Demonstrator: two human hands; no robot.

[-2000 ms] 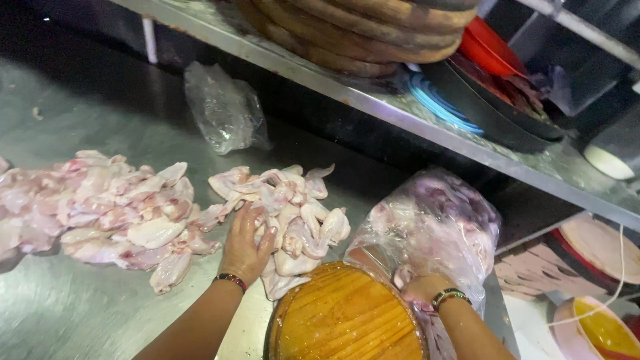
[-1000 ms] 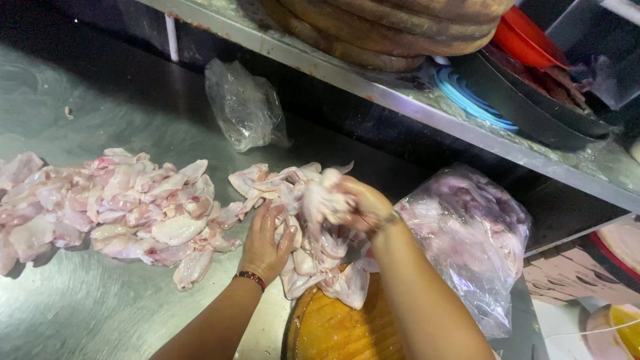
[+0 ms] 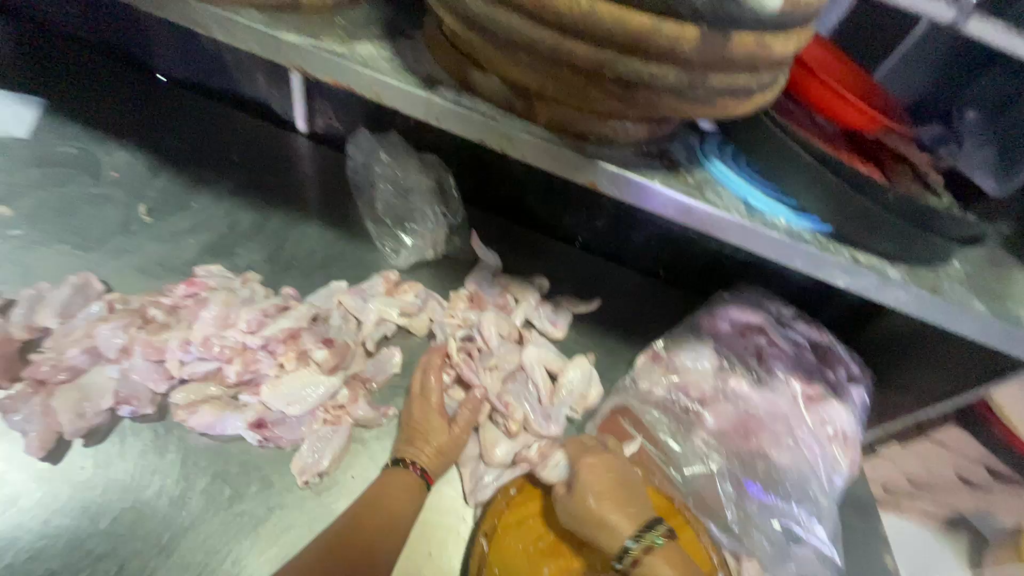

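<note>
Raw chicken wings (image 3: 512, 360) lie heaped on the steel table beside a round wooden chopping block (image 3: 520, 532). My left hand (image 3: 436, 412) rests against the left side of this heap, fingers apart. My right hand (image 3: 600, 488) is over the block with its fingers closed at the end of a raw chicken piece (image 3: 544, 462); blur hides exactly how it is held. To the right stands a clear plastic bag of raw chicken (image 3: 744, 408). A wider pile of chicken pieces (image 3: 224, 360) spreads over the table at the left.
A crumpled clear plastic bag (image 3: 406, 200) lies behind the piles. Above the table's back runs a metal shelf (image 3: 560, 160) holding stacked wooden boards (image 3: 616, 64), a blue item (image 3: 756, 188), a black pan (image 3: 840, 192) and a red plastic item (image 3: 848, 84).
My right hand was in the bag of chicken, then over the heap with a piece, and is now lower, over the block. My left hand stays by the heap.
</note>
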